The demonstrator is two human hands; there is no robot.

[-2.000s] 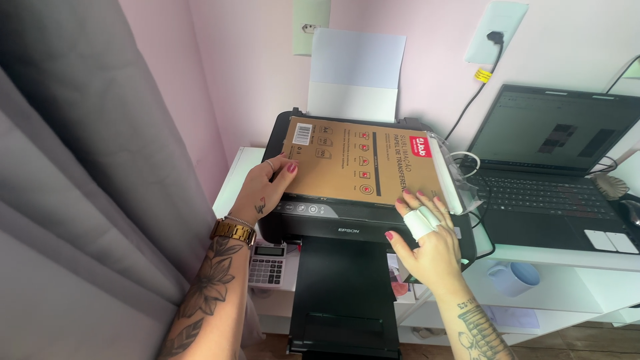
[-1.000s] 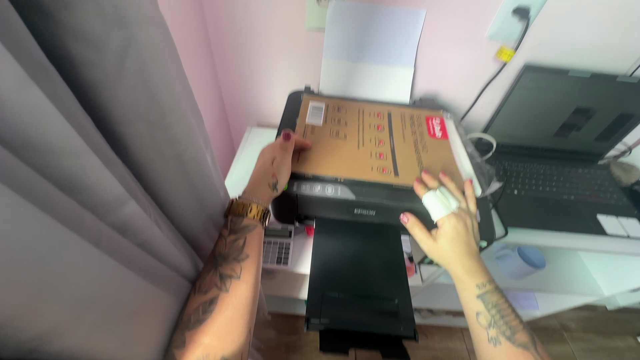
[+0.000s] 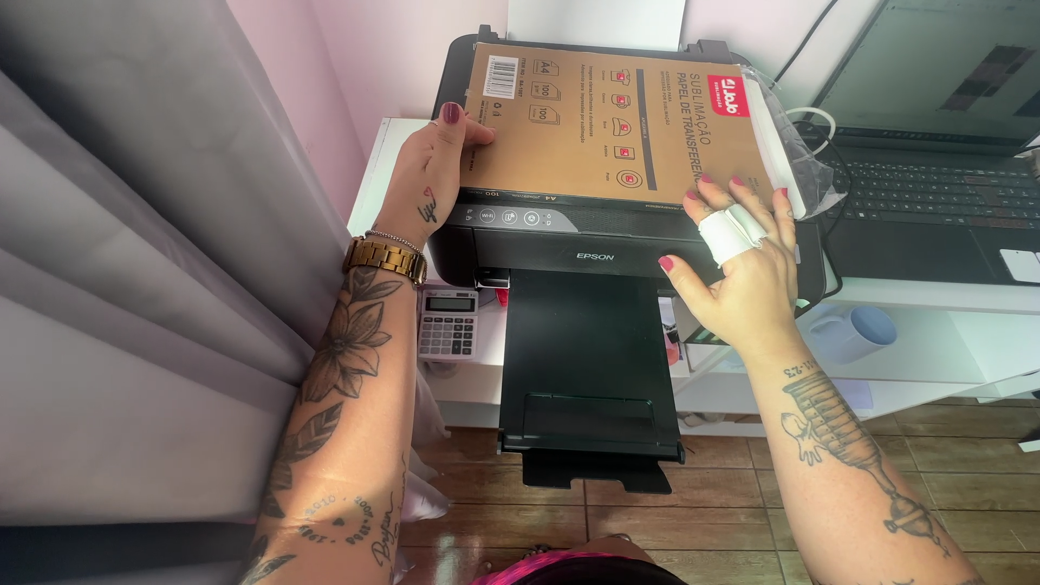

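Observation:
A brown cardboard pack of sublimation transfer paper (image 3: 561, 154) lies flat on top of a black Epson printer (image 3: 601, 244); white sheets and clear plastic wrap stick out at its right end. My left hand (image 3: 426, 175) touches the pack's left edge, thumb raised and the other fingers partly hidden. My right hand (image 3: 739, 260), with white wrapping around the fingers, rests spread on the pack's lower right corner. The printer's black output tray (image 3: 585, 357) extends toward me. White paper (image 3: 597, 20) stands upright at the printer's back.
A laptop (image 3: 910, 203) sits at the right, with cables between it and the printer. Below are a calculator (image 3: 448, 325) and a blue mug (image 3: 857, 333) on white shelving. A grey curtain (image 3: 162, 244) hangs at the left, over a wood-look floor (image 3: 715, 496).
Both hands stay at about the same places on the pack, which still lies on the printer. The left thumb is now raised more. The camera view has come closer.

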